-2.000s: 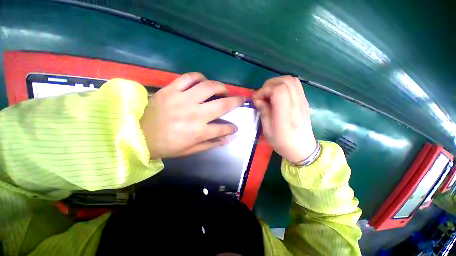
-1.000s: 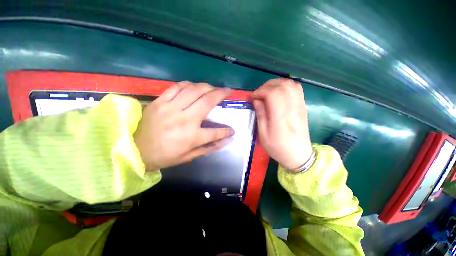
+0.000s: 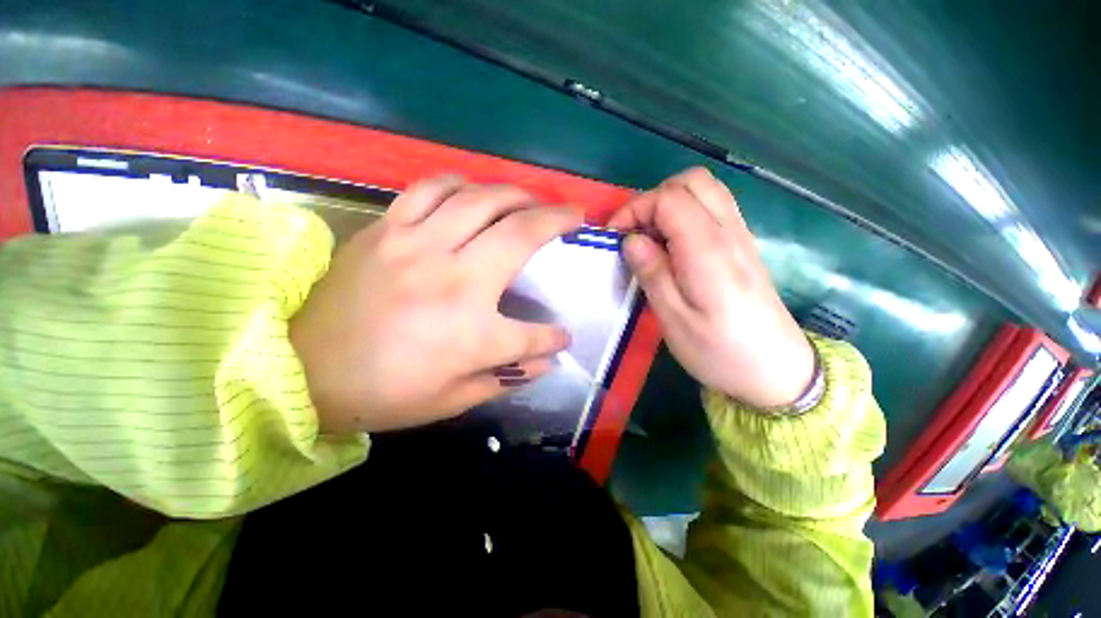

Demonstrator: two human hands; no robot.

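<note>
A display unit (image 3: 587, 293) with a white, shiny face and thin black border lies on a red-orange foam pad (image 3: 302, 135). My left hand (image 3: 429, 302) rests over the middle of the unit, fingers spread, fingertips at its top edge and on its face; I see nothing held in it. My right hand (image 3: 712, 284) is at the unit's top right corner, thumb and forefinger brought together there. Whether a small piece is between those fingertips cannot be made out. My left sleeve and a black shape at the bottom hide much of the unit.
The pad lies on a glossy green belt (image 3: 773, 260) with a dark rail (image 3: 586, 91) running behind it. At the right, another red pad (image 3: 927, 465) carries a white-faced unit (image 3: 996, 423). A yellow-green sleeve of another person (image 3: 1062, 481) shows at the right edge.
The view has shifted and tilted a little. My right forefinger and thumb are somewhat more extended at the corner. My left hand stays over the unit.
</note>
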